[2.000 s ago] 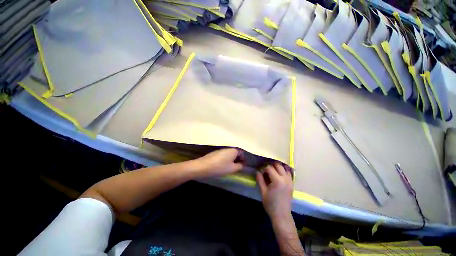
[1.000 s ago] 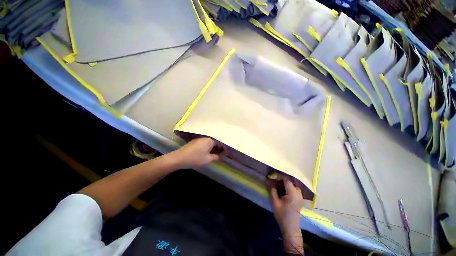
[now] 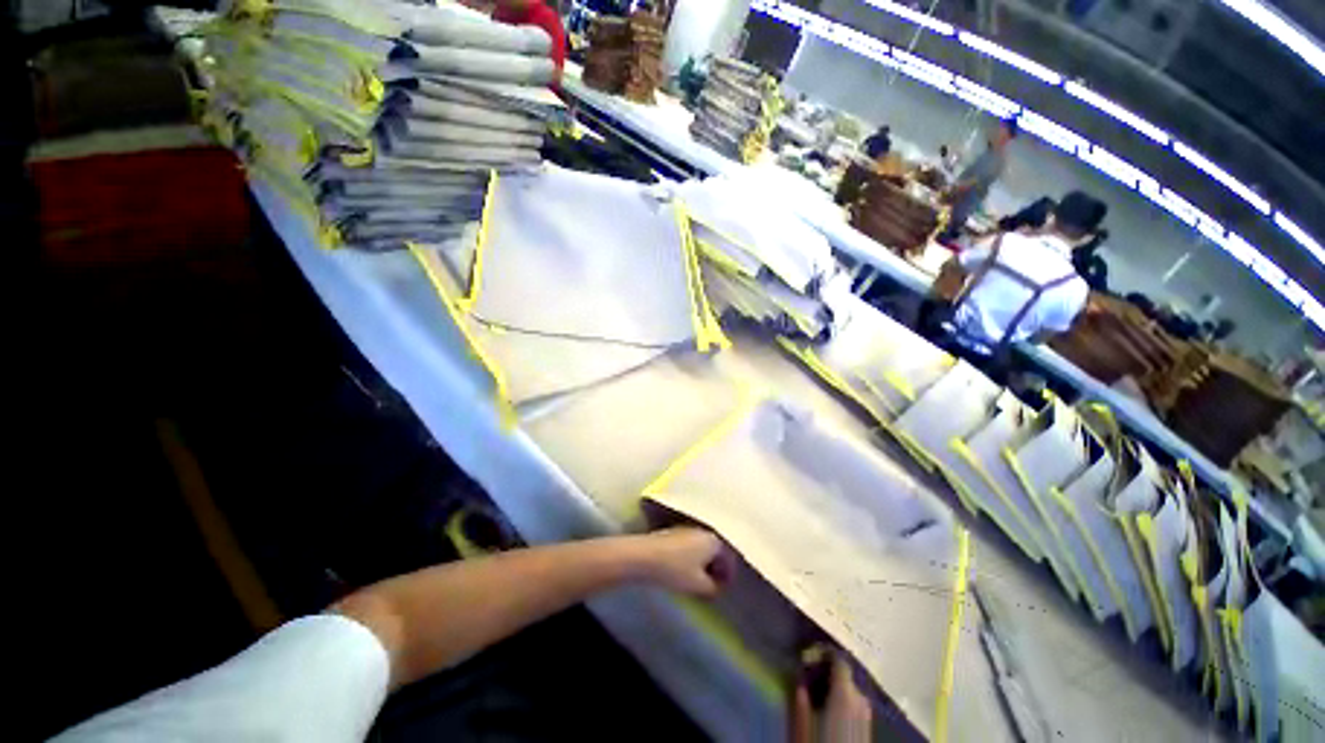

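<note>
A light grey-beige panel piece (image 3: 828, 544) with yellow edge strips lies flat at the table's near edge, its near side open and dark inside. My left hand (image 3: 692, 562) is at the open edge, near the left corner, its fingers curled and partly hidden under the edge. My right hand (image 3: 828, 703) is at the same edge further right, cut off by the bottom of the picture; its fingertips are blurred. I cannot tell how firmly either hand grips.
Waiting panels (image 3: 581, 269) overlap on the left. A tall stack of folded grey pieces (image 3: 472, 131) stands behind them. Folded panels (image 3: 1075, 494) line the far edge. A metal flat bar (image 3: 1006, 661) lies right of the work. A person in white (image 3: 1022, 285) is at a farther table.
The view has swung up and left, so the factory behind now shows. The panel and hands appear lower right. My left hand stays at the open edge; my right hand is now cut off.
</note>
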